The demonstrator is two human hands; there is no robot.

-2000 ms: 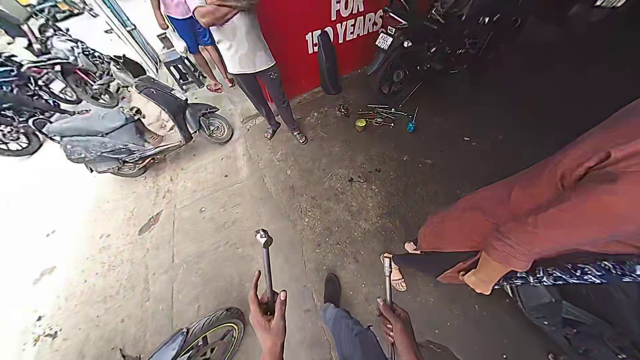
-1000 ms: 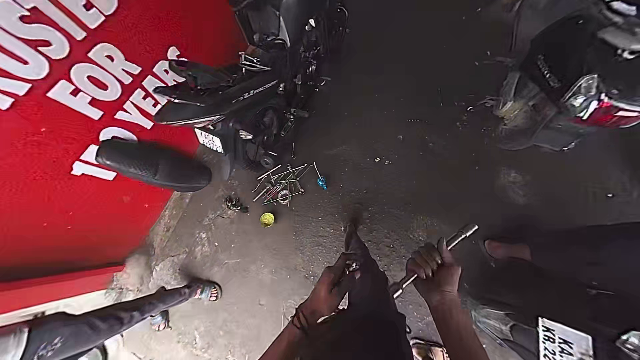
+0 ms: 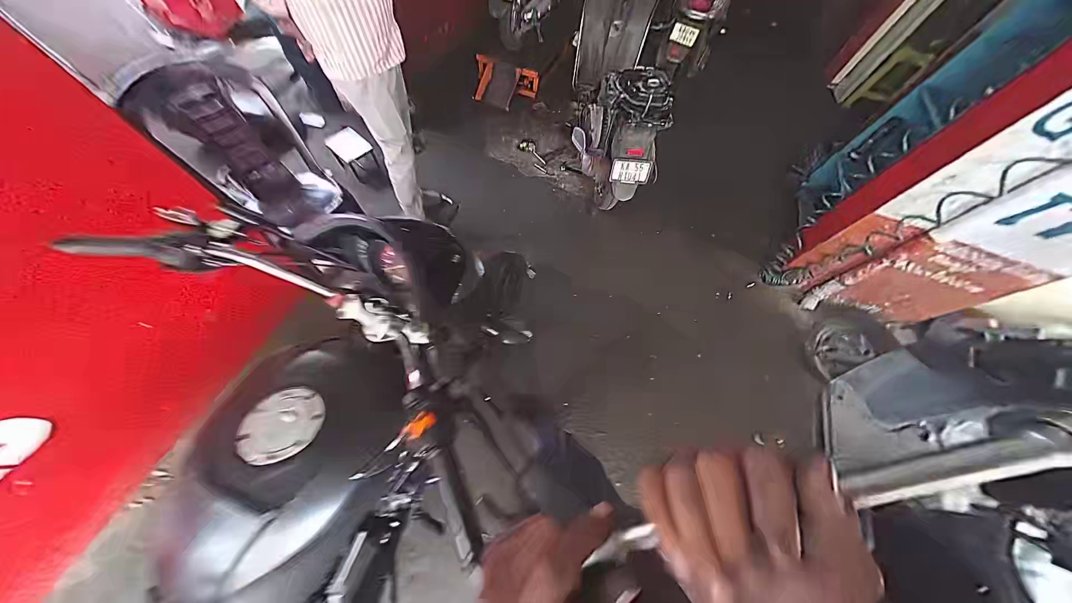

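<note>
Low in the head view, my left hand (image 3: 546, 553) is blurred, its fingers closed about the near end of a metal bar tool (image 3: 626, 540). Only a short bright length of the tool shows between my hands; its ends are hidden. Just right of it, my right hand (image 3: 758, 523) has its knuckles up and its fingers curled over the tool. My hands are close together. To their left stands a motorcycle with a bare handlebar (image 3: 268, 272) and an orange indicator (image 3: 420, 425).
A dark fuel tank (image 3: 310, 435) lies left, by the red wall (image 3: 126, 335). A person (image 3: 368, 100) stands behind the motorcycle. A parked scooter (image 3: 628, 138) is further back, and another vehicle (image 3: 938, 402) is close on the right. A coiled hose (image 3: 871, 243) hangs along the right wall.
The view has turned far round, from the floor tools by the red wall to motorcycles further along. My hands, apart with a tool in each two seconds ago, are now close together.
</note>
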